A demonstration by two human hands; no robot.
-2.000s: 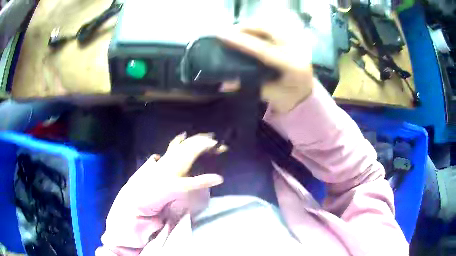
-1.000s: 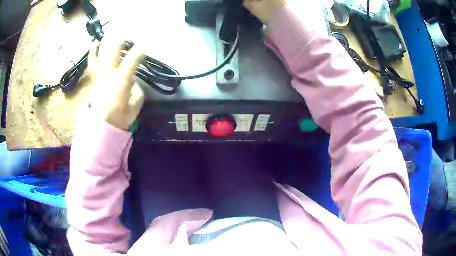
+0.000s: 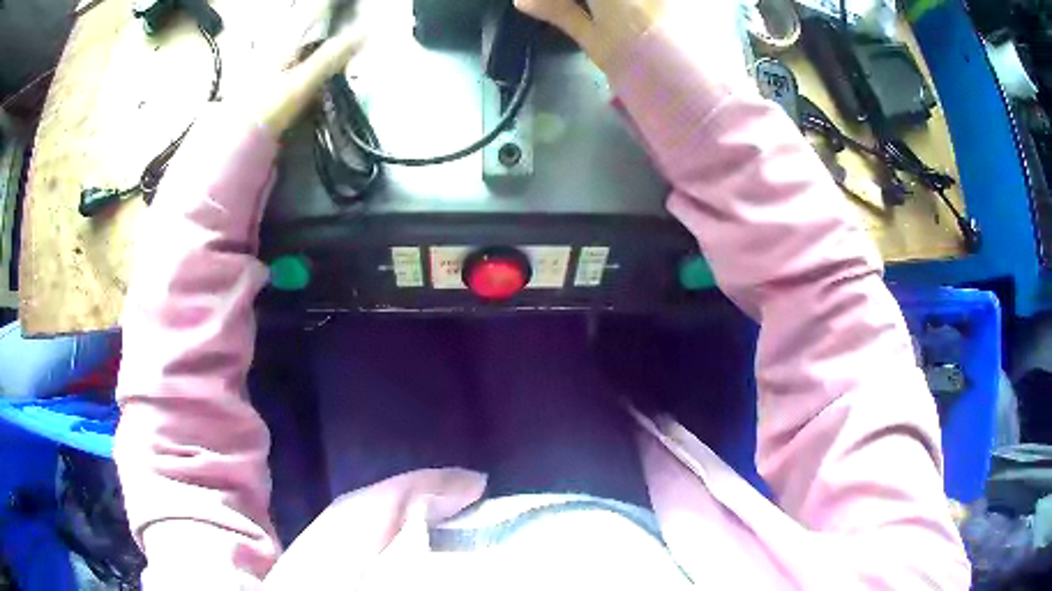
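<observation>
The black handle of a corded appliance (image 3: 508,49) lies over the slotted fixture bracket (image 3: 508,156) at the top of the machine; its head is cut off or hidden. Its black power cord (image 3: 433,157) loops left to a coiled bundle (image 3: 344,156) on the machine top. My right hand (image 3: 600,21) is at the top edge beside the appliance, partly cut off; its grip does not show clearly. My left hand (image 3: 314,79) is blurred, above and left of the coiled bundle, its fingers partly out of clear view.
The machine's front panel has a red emergency stop (image 3: 496,275) between two green buttons (image 3: 288,274). A corded unit (image 3: 179,14) lies on the wooden bench at left. A black adapter (image 3: 898,87) and cables lie at right. Blue bins (image 3: 981,393) stand at both sides.
My left hand has moved up and right, further over the machine top. The coiled cord now hangs more vertically, closer to the bracket. The left green button is now uncovered. My right hand stays near the appliance.
</observation>
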